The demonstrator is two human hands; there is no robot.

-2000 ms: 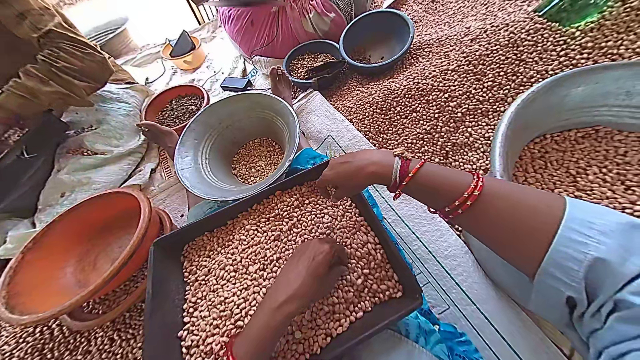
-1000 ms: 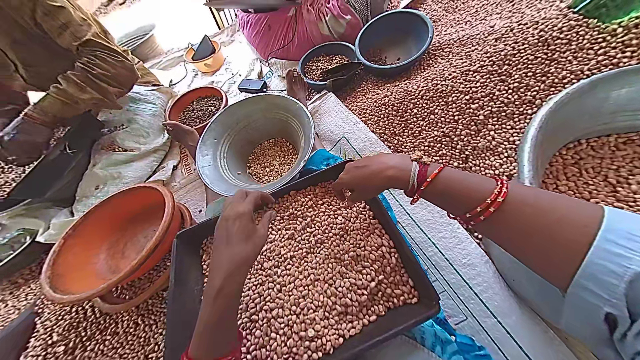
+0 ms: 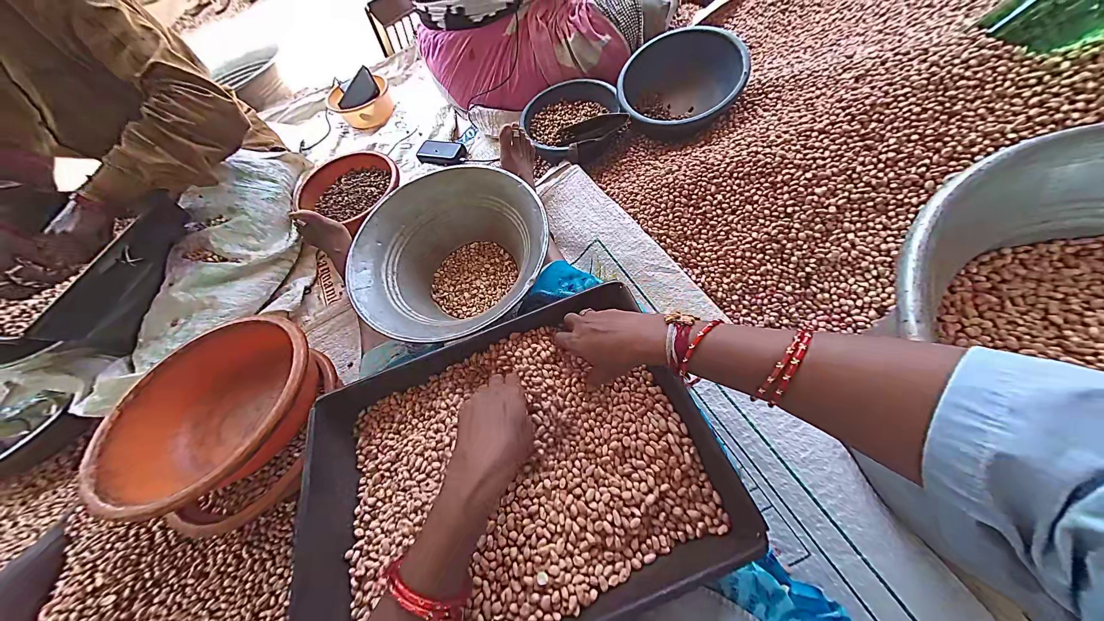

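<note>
A black rectangular tray (image 3: pixel 323 509) full of shelled peanuts (image 3: pixel 604 483) fills the lower middle. My left hand (image 3: pixel 496 423) rests on the peanuts with its fingers curled down into them; whether any are held is hidden. My right hand (image 3: pixel 608 341) lies over the far right part of the tray, fingertips at the peanuts, and its grip cannot be made out. Red bangles circle both wrists. Just beyond the tray's far edge stands a metal tub (image 3: pixel 379 259) with some peanuts at its bottom.
Orange bowls (image 3: pixel 198 414) are at the left, and a large metal basin (image 3: pixel 923 250) of peanuts at the right. A wide peanut heap (image 3: pixel 802 181) covers the upper right. Dark blue basins (image 3: pixel 681 82) and a reddish bowl (image 3: pixel 345 164) stand farther back. Other people sit nearby.
My left hand has moved from the far left edge of the tray onto the peanuts near its middle. The right hand stays near the tray's far right edge.
</note>
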